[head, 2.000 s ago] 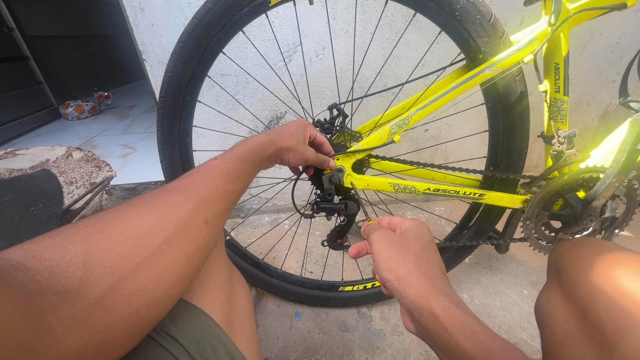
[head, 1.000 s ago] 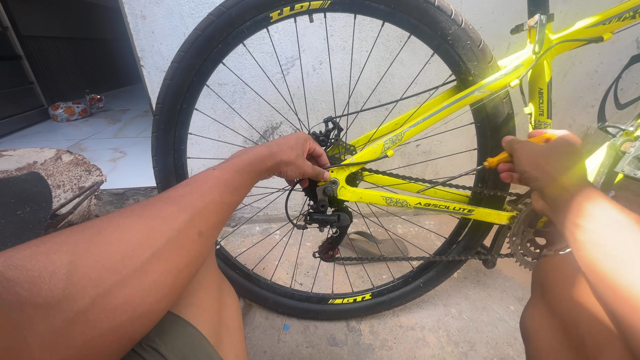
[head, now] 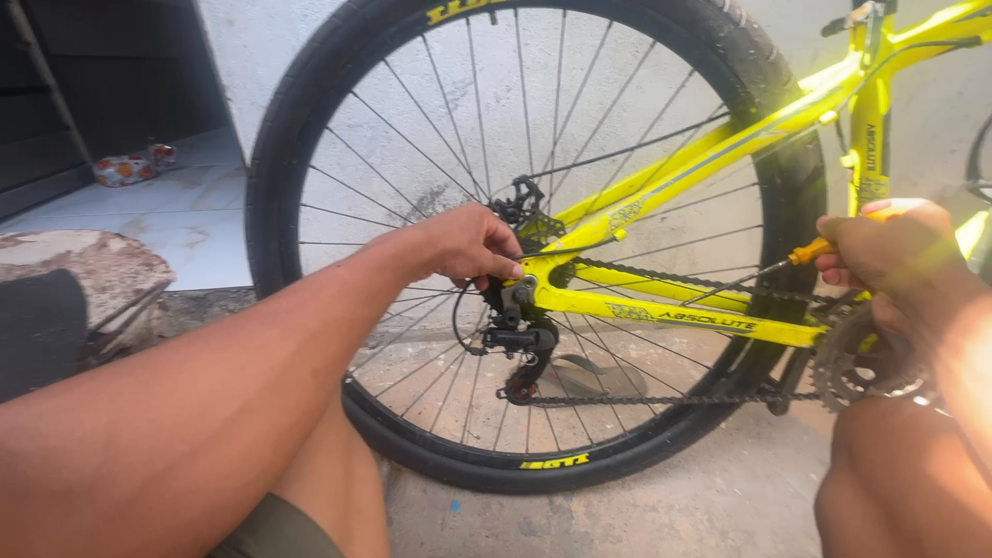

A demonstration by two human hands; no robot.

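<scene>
A yellow bicycle frame (head: pixel 682 170) stands with its rear wheel (head: pixel 496 484) near a white wall. At the rear dropout, my left hand (head: pixel 473 248) pinches something small by the shift cable housing (head: pixel 570 250); the fingers hide what it is. Just below hangs the black rear derailleur (head: pixel 519 341), with the chain (head: pixel 666 401) running forward from it to the chainring (head: pixel 845 364). My right hand (head: pixel 891 248) grips a screwdriver with a yellow handle (head: pixel 811 251); its thin shaft points down and left, over the chain and the chainstay (head: pixel 682 316).
A sandal (head: pixel 593 376) lies on the concrete floor behind the spokes. On the left are a rough stone block (head: pixel 101 271) and a tiled step (head: pixel 194 225) with a patterned object (head: pixel 124 170) on it. My bent knees flank the wheel.
My right hand has moved from below the derailleur to the right, over by the chainring, with the screwdriver in it. My left hand has stayed at the dropout.
</scene>
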